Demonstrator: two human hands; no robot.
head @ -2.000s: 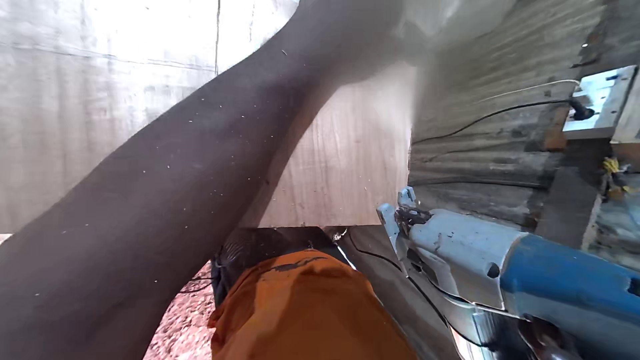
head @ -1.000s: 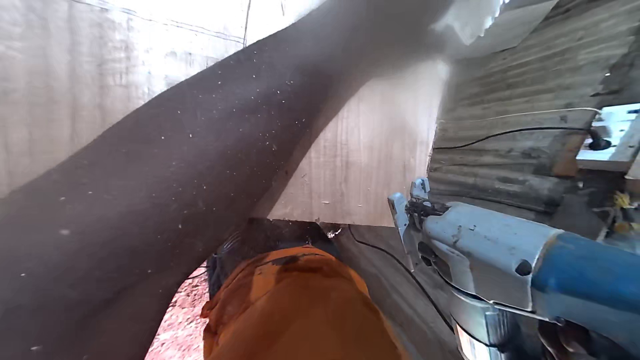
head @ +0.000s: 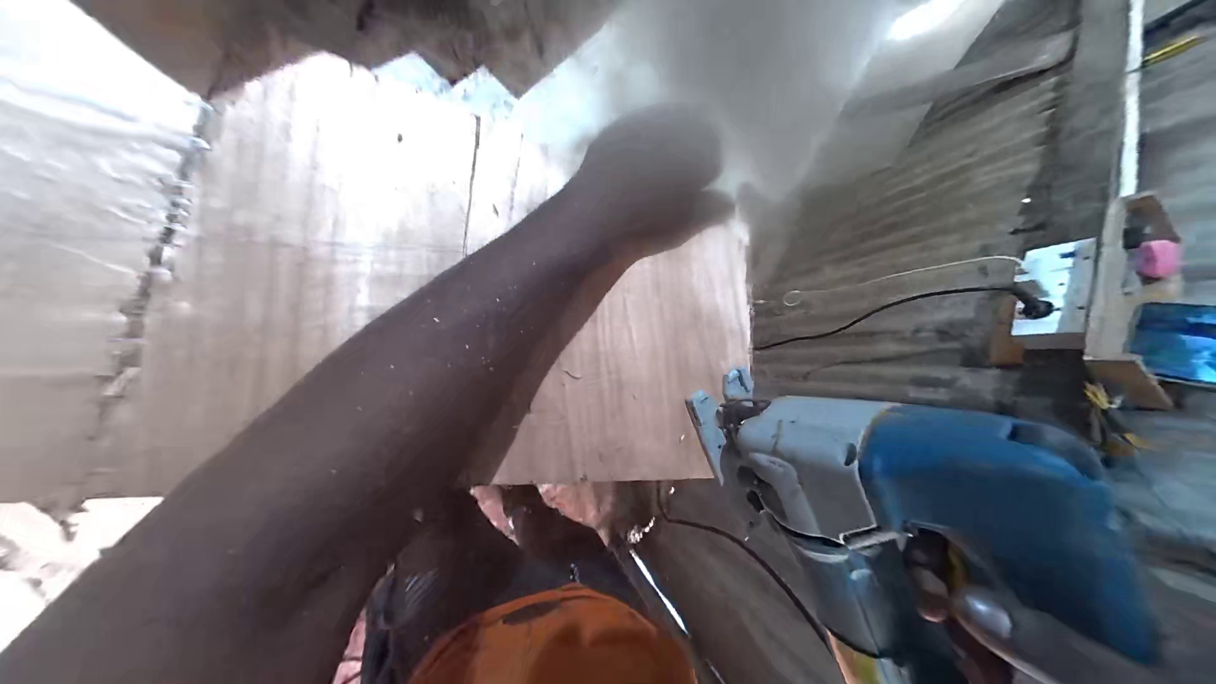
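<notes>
At the lower right, my right hand [head: 959, 598] is shut around the handle of a blue and grey electric jigsaw [head: 950, 465], its foot plate pointing left beside the right edge of a pale wooden board [head: 627, 380]. My left arm crosses the board from the lower left. At the board's upper right corner lies my left hand [head: 655, 171], blurred by a hazy patch; its fingers bend at the edge, and whether they grip it cannot be told. Small light specks dot the forearm.
A power socket [head: 1054, 285] with a plugged-in black cable [head: 883, 304] is on the corrugated wall [head: 912, 228] at right. Below the board, another dark cable [head: 750, 560] runs near my orange garment [head: 560, 636]. A jagged dark edge [head: 380, 38] hangs along the top.
The view has shifted, showing more of my left hand and the jagged edge above. The jigsaw stays in my right hand at the board's right side.
</notes>
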